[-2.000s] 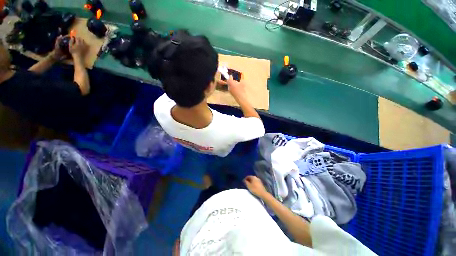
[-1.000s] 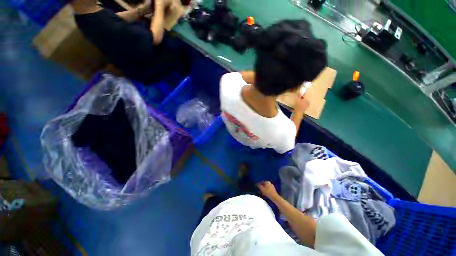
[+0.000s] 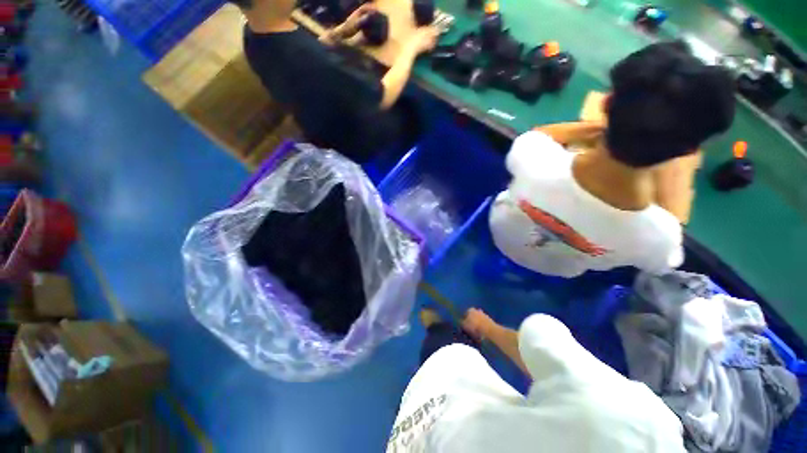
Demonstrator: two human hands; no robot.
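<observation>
My right hand (image 3: 478, 325) shows at the lower middle, small and blurred, in front of my white shirt (image 3: 540, 398). I cannot tell whether its fingers are closed, and I see nothing in it. My left hand is not in view. Nearest ahead is a purple crate (image 3: 405, 232) lined with a clear plastic bag (image 3: 217, 301). Dark black material (image 3: 314, 257) lies inside it. To the right, a heap of grey and white clothing (image 3: 708, 354) lies by a blue crate.
A person in a white shirt (image 3: 566, 212) and one in black (image 3: 327, 97) sit at the green belt (image 3: 575, 44). Black speakers (image 3: 734, 168) with orange loops stand on it. Cartons (image 3: 106, 372), a red bin (image 3: 53, 226) and a blue crate (image 3: 442, 217) stand on the blue floor.
The view has swung left and down. The plastic-lined crate, belt and seated people have shifted right in the picture. Cartons and a red bin now show at left. My right hand stays low near my body.
</observation>
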